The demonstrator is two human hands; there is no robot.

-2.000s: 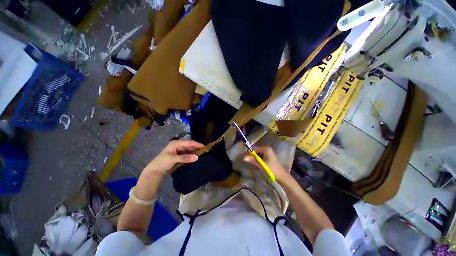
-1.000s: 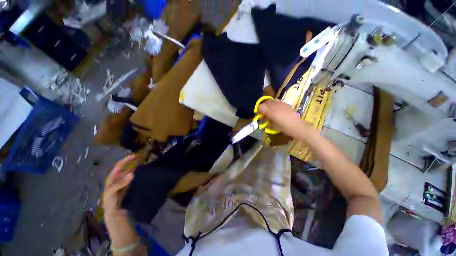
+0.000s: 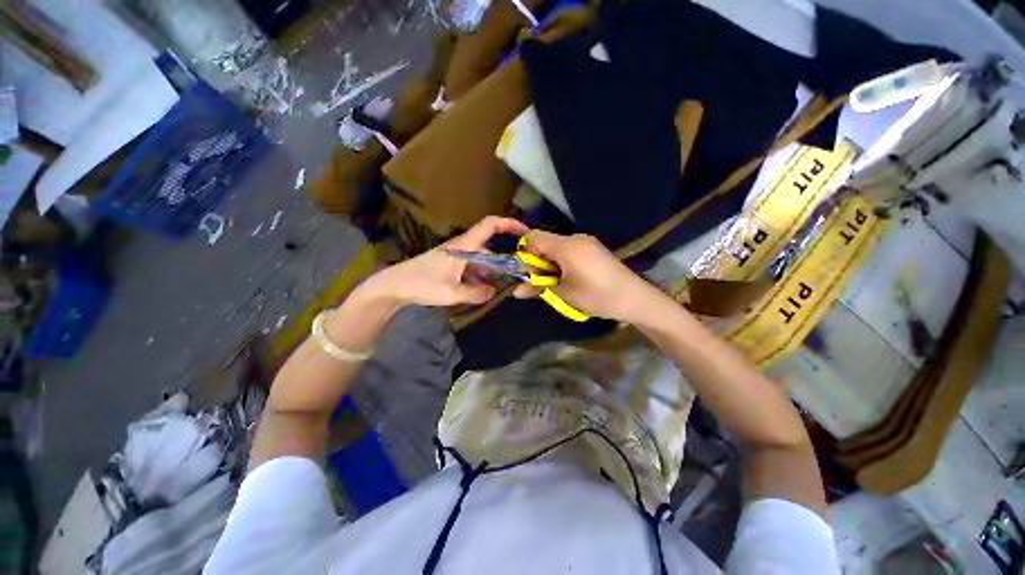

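My right hand (image 3: 584,273) is shut on scissors (image 3: 551,294) with yellow handles; their silver blades point left toward my left hand. My left hand (image 3: 444,270) is beside the blades with its fingers curled close to my right hand; whether it grips cloth is hard to tell. A dark cut piece (image 3: 528,334) lies over my lap below both hands. More dark cloth (image 3: 613,124) spreads on the table ahead. A narrow brown strip (image 3: 719,199) runs along its edge from the upper right toward my hands.
The sewing machine (image 3: 944,129) is at the right, by yellow tape (image 3: 796,309) marked PIT. Stacked curved brown pieces (image 3: 944,393) lie right of it. Brown cloth (image 3: 450,157) is heaped ahead left. A blue crate (image 3: 186,169) stands on the scrap-littered floor. Pale cloth (image 3: 169,483) is at lower left.
My left hand has come in from the far left to meet my right hand. The scissors have turned to point left. The dark cloth ahead has spread wider, and the view has shifted.
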